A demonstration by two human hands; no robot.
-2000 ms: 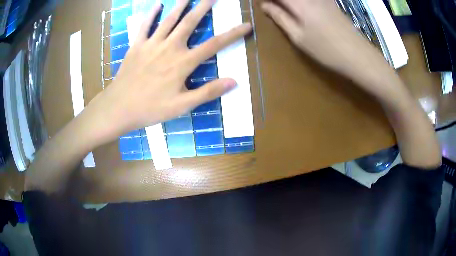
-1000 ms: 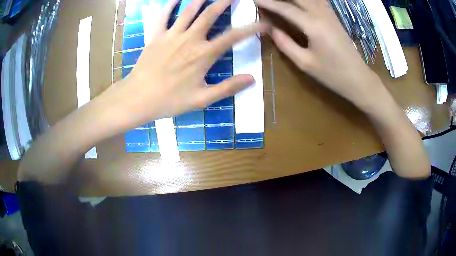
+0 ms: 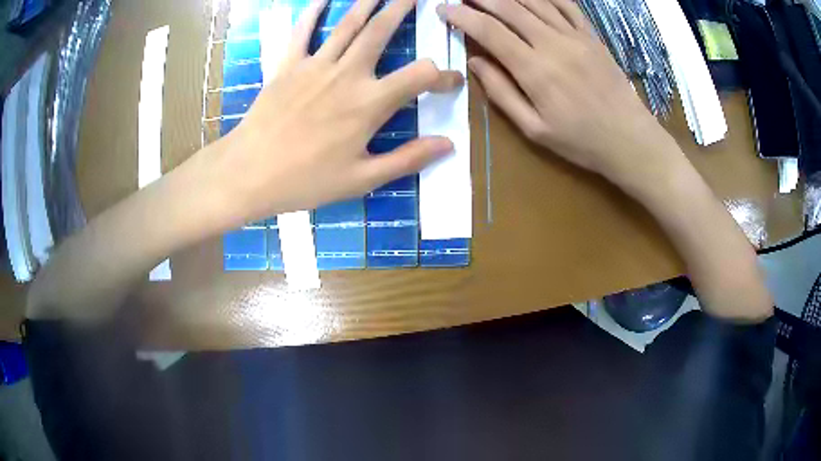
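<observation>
The blue solar cell panel (image 3: 392,212) lies flat on the brown bench. A wide white strip (image 3: 446,194) lies along its right side, and a narrower white strip (image 3: 299,252) lies under my left hand. My left hand (image 3: 333,126) is spread over the panel, with thumb and index finger on the wide strip. My right hand (image 3: 549,81) lies at the panel's right edge, its fingertips on the wide strip's upper part. A thin silvery ribbon (image 3: 488,171) lies on the bench right of the panel. The panel's far end is cut off by the frame.
A loose white strip (image 3: 151,117) lies left of the panel. Long ribbons (image 3: 67,126) and stacked white strips (image 3: 25,171) are at far left. Short ribbon pieces (image 3: 637,63), another white strip (image 3: 698,90) and a yellow block (image 3: 718,40) are at right. The bench edge curves nearby.
My right hand has moved left, its fingers now over the wide white strip. My left index finger has bent and drawn back slightly. Earlier, the view shifted, moving the panel right in the picture.
</observation>
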